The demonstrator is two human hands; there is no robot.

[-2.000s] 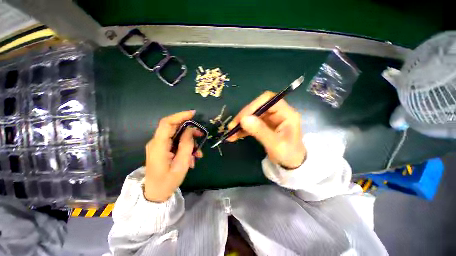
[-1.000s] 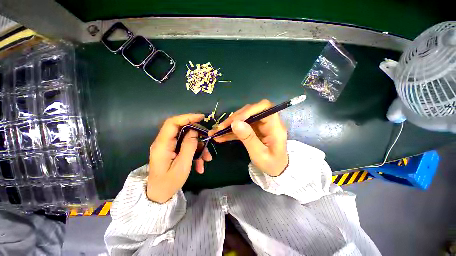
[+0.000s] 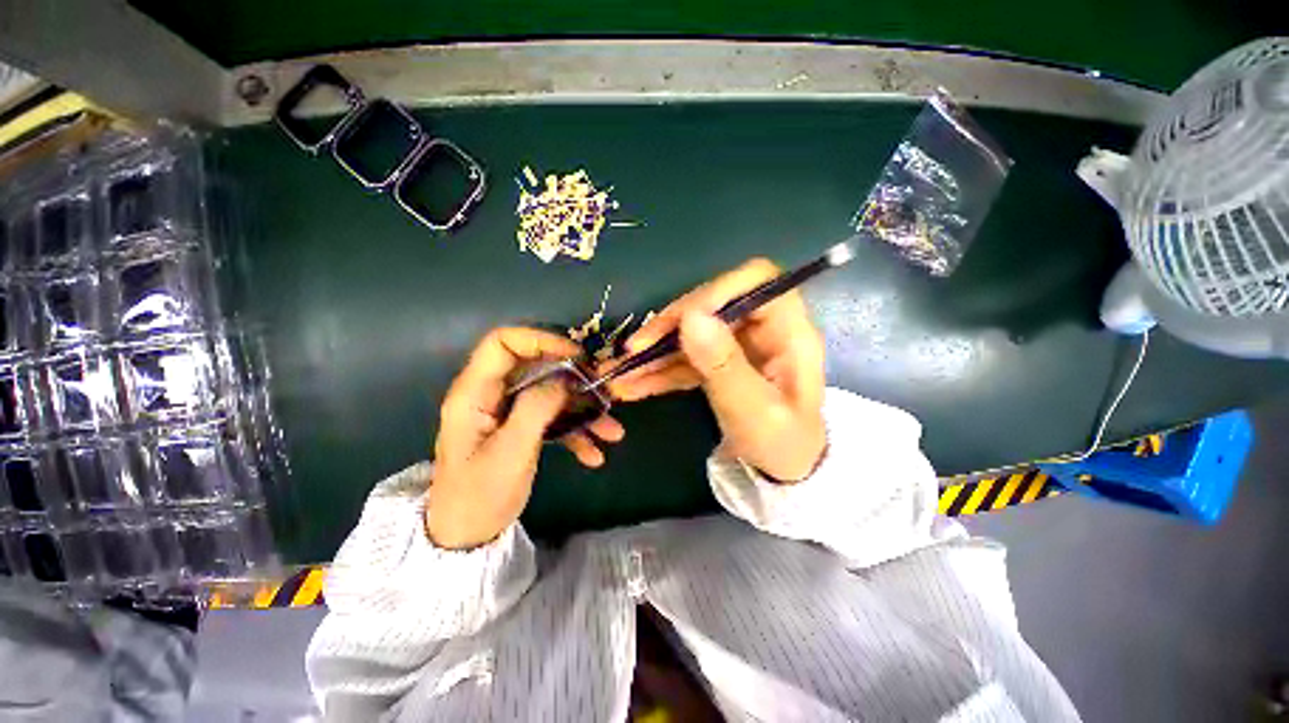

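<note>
My left hand holds a dark rounded watch case frame, tilted and partly hidden by the fingers. My right hand grips a slim dark tweezers-like tool like a pencil, its pale end up to the right and its tip at the frame's right edge. A few loose cream slivers lie just beyond the hands, partly hidden. A dense pile of small cream parts lies farther back on the dark green bench. Whether the tip holds a part cannot be told.
Three dark frames lie in a touching row at the back left. A clear blister tray fills the far left. A zip-lock bag lies back right, beside a white fan. A metal rail runs behind; a blue stool or bin is lower right.
The tool tip has moved left from the loose slivers to the held frame. The frame is now tilted differently in my left hand. The whole view has shifted slightly.
</note>
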